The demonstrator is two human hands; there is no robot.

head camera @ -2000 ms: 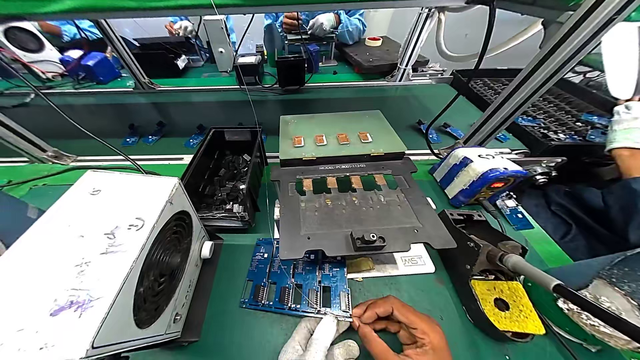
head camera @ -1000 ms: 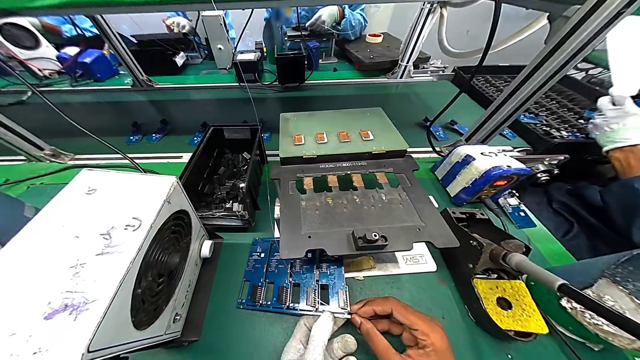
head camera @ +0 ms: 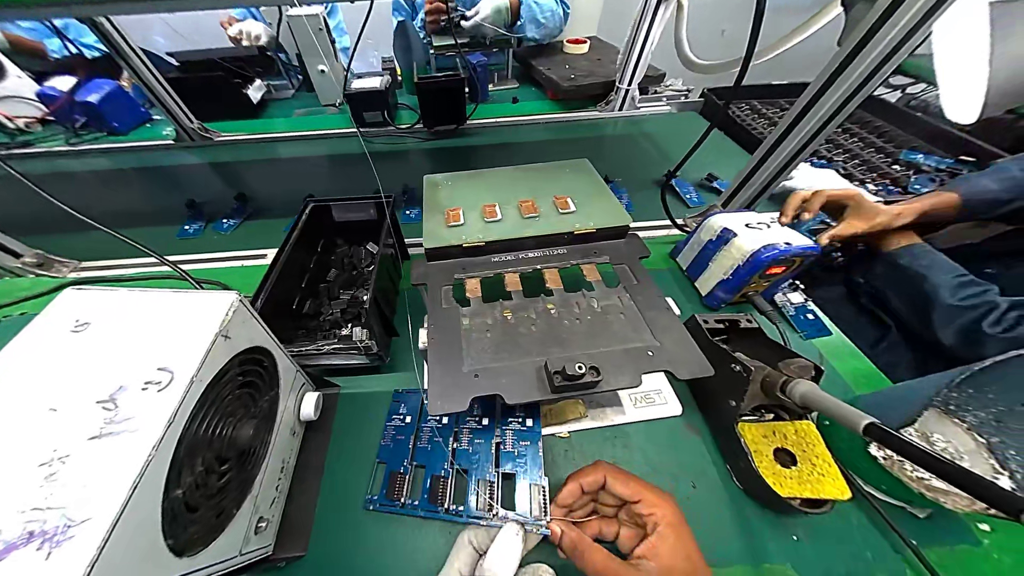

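A panel of blue circuit boards point(head camera: 464, 460) with black connectors lies on the green mat, its far edge under a black fixture plate point(head camera: 560, 336). My left hand point(head camera: 500, 552), in a white glove, grips the panel's near edge with the thumb on top. My bare right hand point(head camera: 632, 520) is at the panel's near right corner, thumb and forefinger around a thin wire point(head camera: 580, 518). Another fine wire hangs from above and crosses the panel. The fixture's green lid point(head camera: 524, 188) stands raised behind the plate, with several copper-coloured pads on it.
A benchtop fan unit point(head camera: 216, 448) stands left, a black bin point(head camera: 328, 280) of small black parts behind it. At right are a blue soldering station point(head camera: 744, 256), an iron in its holder and a yellow sponge point(head camera: 792, 460). A co-worker's hands point(head camera: 856, 216) are beyond the station; other people work across the bench.
At the right, a co-worker's bare hand now reaches beside the soldering station, where earlier only a gloved hand showed farther up. My right hand's fingers have opened slightly; my left hand stays at the panel's edge.
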